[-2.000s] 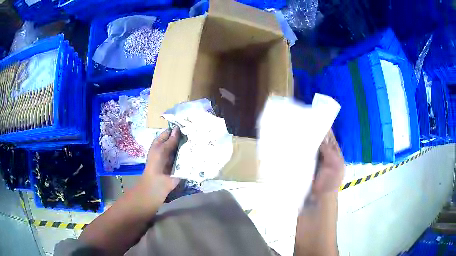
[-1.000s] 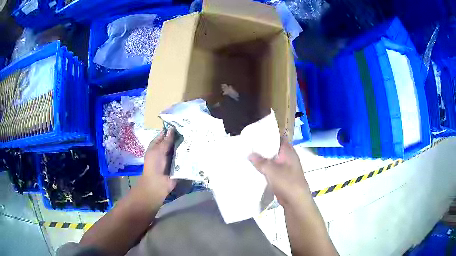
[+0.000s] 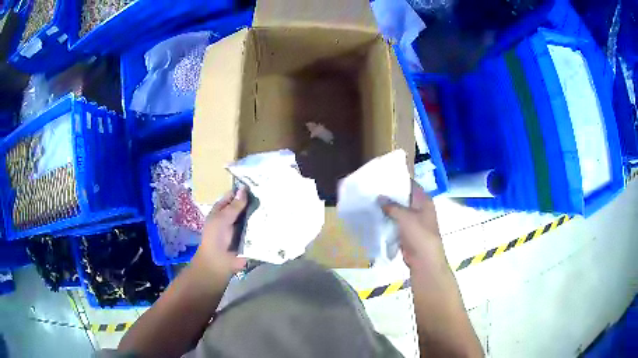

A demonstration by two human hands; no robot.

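My left hand (image 3: 225,227) grips a crumpled white sheet (image 3: 281,210) with small dark marks; a dark flat edge shows beside the palm under it. My right hand (image 3: 413,220) grips a second white sheet (image 3: 374,199), its thumb on top. The two sheets are apart. Both are held over the near edge of an open, deep cardboard carton (image 3: 222,119). A small pale scrap (image 3: 320,133) lies inside the carton.
Blue crates (image 3: 105,168) stand at left, some with red and white parts (image 3: 178,210), one with black items (image 3: 122,266). More blue crates (image 3: 518,133) stand at right. Yellow-black tape (image 3: 483,253) runs along the pale floor.
A second ago the two sheets overlapped; my right hand has now drawn its sheet away from the left one. The view has shifted slightly, with the carton now further left.
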